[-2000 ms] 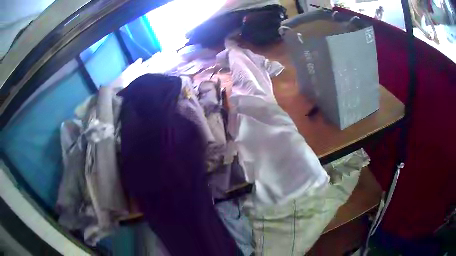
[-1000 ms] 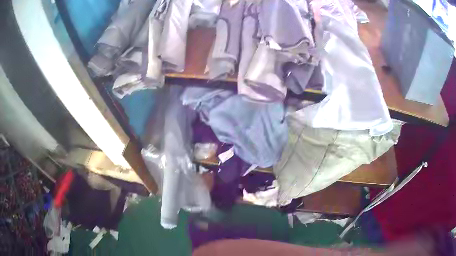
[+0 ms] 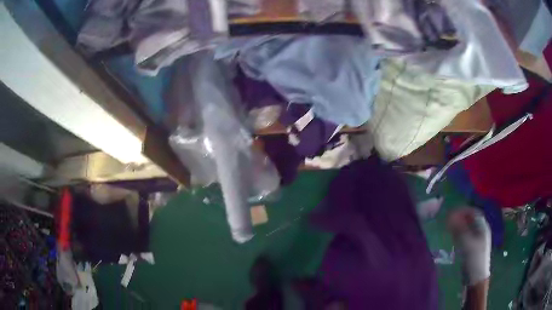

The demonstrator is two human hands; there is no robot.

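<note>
A dark purple cloth [image 3: 381,242] hangs or lies bunched in the lower middle, blurred, in front of the green floor. My right hand [image 3: 471,233] is at the lower right, small and blurred, with a white covering around it and bare skin below. A gap shows between it and the purple cloth. Its fingers are too blurred to tell whether they hold anything. My left hand is not visible. What supports the purple cloth is hidden.
A clear-wrapped pale roll [image 3: 227,163] leans down from the shelf. Blue-grey cloth [image 3: 315,72] and a pale woven sack [image 3: 423,109] hang over shelf edges. Red cloth [image 3: 514,151] is at right. A white-edged panel [image 3: 72,91] slants at left. Scraps lie on the green floor [image 3: 181,242].
The view has tilted down, so the shelves sit higher. The purple cloth, earlier draped over the table, is now low in front. The bare arm along the bottom is gone; my hand shows at right.
</note>
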